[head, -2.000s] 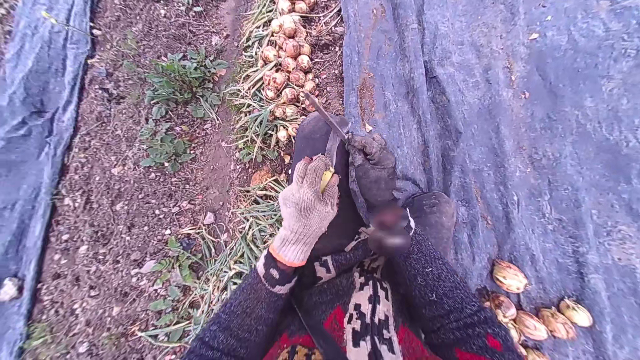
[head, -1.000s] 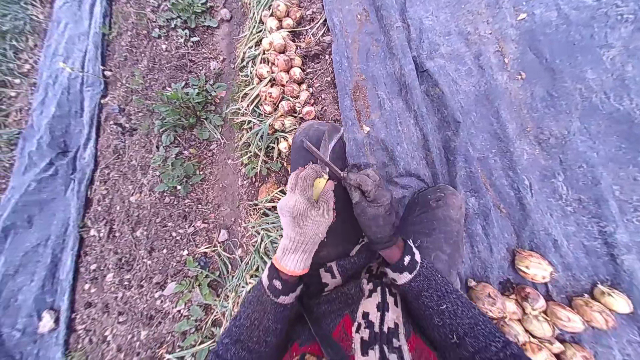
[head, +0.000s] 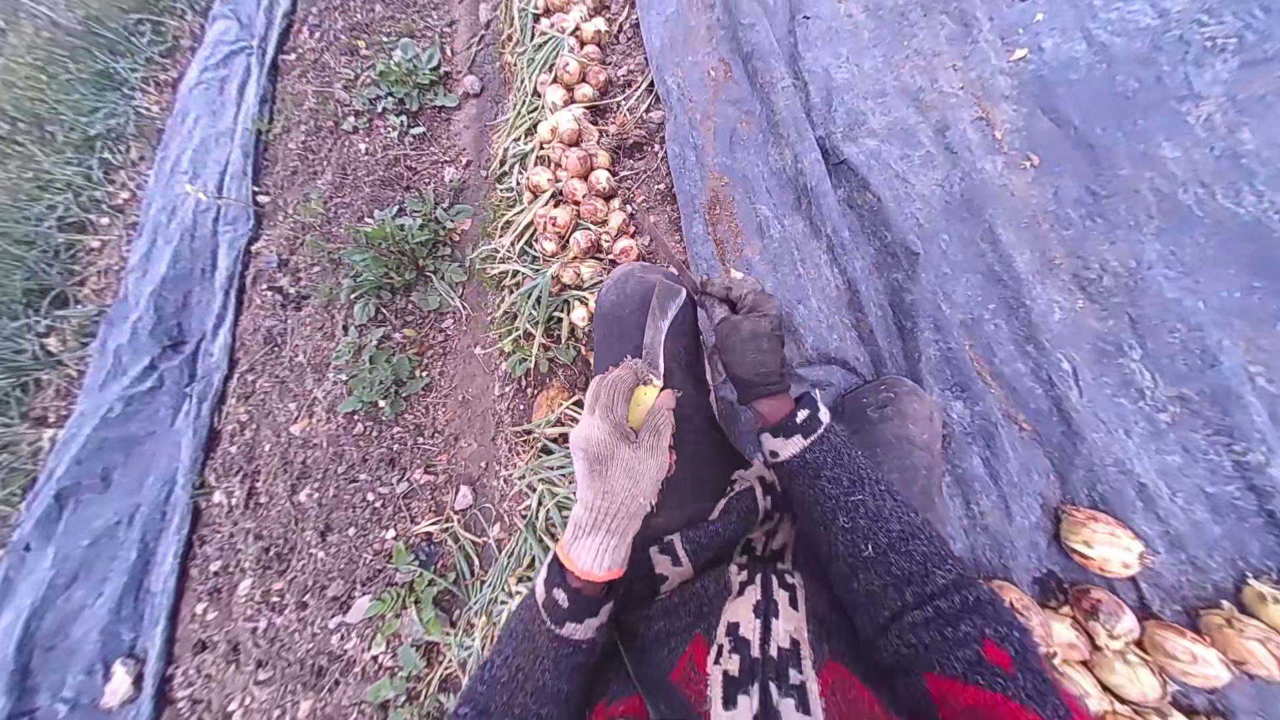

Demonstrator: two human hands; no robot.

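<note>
My left hand (head: 620, 450), in a pale knit glove with an orange cuff edge, is closed on the yellow handle (head: 643, 405) of a knife. The knife's blade (head: 662, 325) points up over my dark-clad knee. My right hand (head: 750, 335), in a dark, soiled glove, is closed on a thin dark tool (head: 672, 252), possibly a file, which slants up to the left. Its end past the glove is hard to make out against the soil. A small gap lies between the blade and the right glove.
Ahead, a row of onions (head: 575, 185) lies with green tops to its left. Blue-gray ground sheet (head: 1050, 280) spreads on the right, with several loose onions (head: 1130, 675) at lower right. Weeds (head: 400, 250) grow in bare soil to the left, beside another sheet strip (head: 170, 330).
The thin dark tool crossed near the blade's base a second ago; now it is farther up and away from the left glove. Both hands keep their holds.
</note>
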